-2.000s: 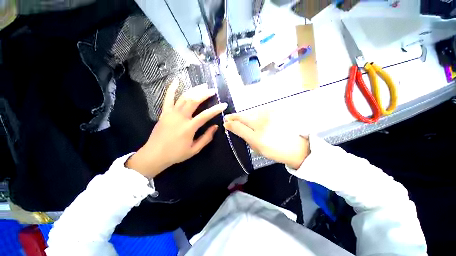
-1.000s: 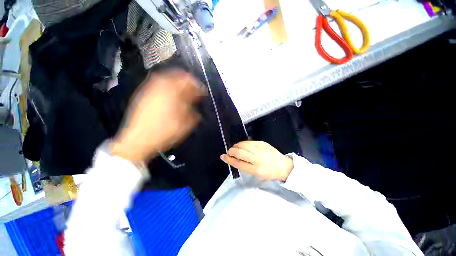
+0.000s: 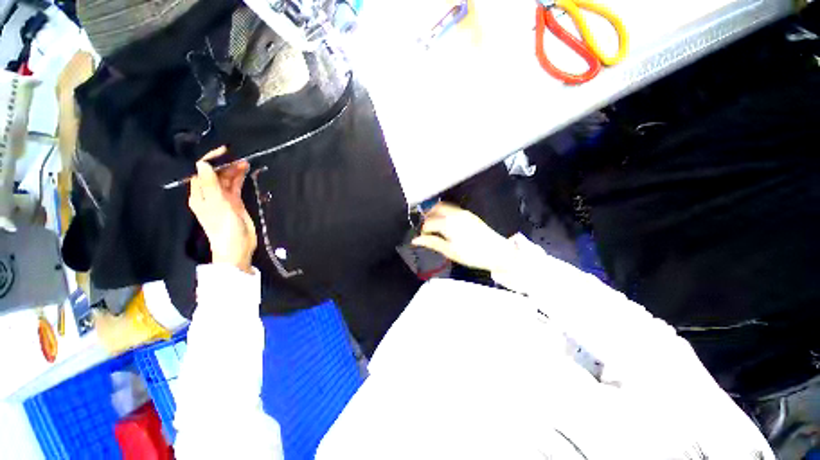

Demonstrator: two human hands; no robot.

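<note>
The black garment body [image 3: 333, 198] lies over the machine table and hangs toward my lap. My left hand [image 3: 221, 211] pinches the free part of the zipper [image 3: 297, 141], a narrow dark strip with a pale line, which curves from the machine's needle area out to the left over the cloth. Its loose end sticks out left of my fingers. My right hand [image 3: 457, 237] pinches the garment's edge just below the table corner; its fingertips partly hide the cloth. The sewing machine's foot area [image 3: 328, 31] is at the top, cut off by the frame and overexposed.
Red and yellow scissors [image 3: 568, 45] and a small snips-like tool [image 3: 445, 22] lie on the white table. The ruler tape [image 3: 692, 49] runs along its edge. Blue crates [image 3: 310, 377] stand below left, one with a red container [image 3: 144, 434]. Dark cloth [image 3: 701, 207] is at right.
My left hand has moved left and lifted the zipper strip away from the garment's front edge. My right hand has let go of the strip's lower end and moved up to the garment edge. The view has shifted.
</note>
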